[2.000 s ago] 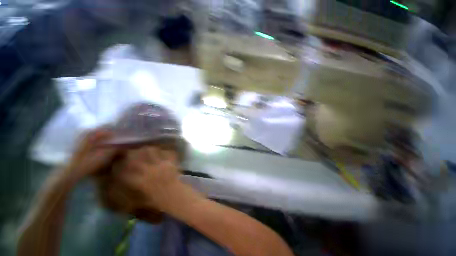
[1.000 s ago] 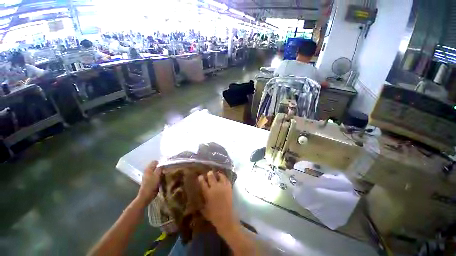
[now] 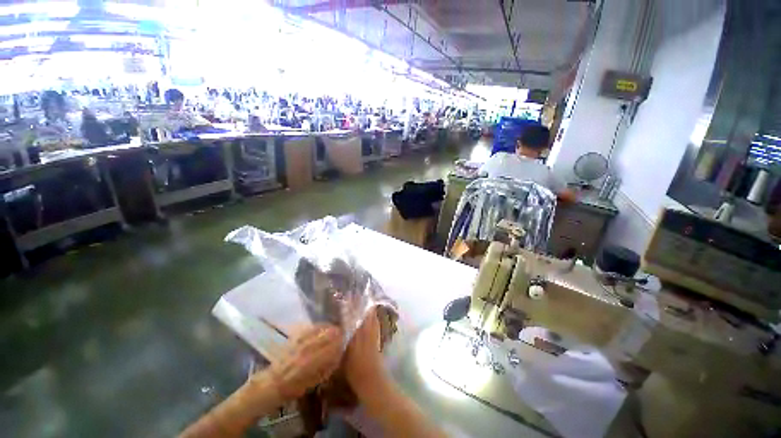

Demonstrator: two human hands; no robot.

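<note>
The brown trousers point(image 3: 330, 286) are bundled partly inside the clear polybag point(image 3: 283, 245), over the near left part of the white machine table point(image 3: 410, 268). The bag's loose end sticks out to the far left. My left hand point(image 3: 310, 358) grips the bag and cloth at the near side of the bundle. My right hand point(image 3: 364, 346) is close beside it, its fingers hidden by the bag and cloth, so its hold cannot be told. Some brown cloth hangs below my hands.
The sewing machine point(image 3: 557, 299) stands to the right with its lamp lit. A white scrap point(image 3: 572, 389) lies on its bed. A dark round object point(image 3: 617, 262) is behind it. A person point(image 3: 519, 162) sits ahead near a fan point(image 3: 591, 168). Green floor point(image 3: 128, 316) lies to the left.
My hands have come together at the near side of the bundle. More brown cloth is now inside the bag, and the bag's loose end stretches up and left. The view has tilted up slightly.
</note>
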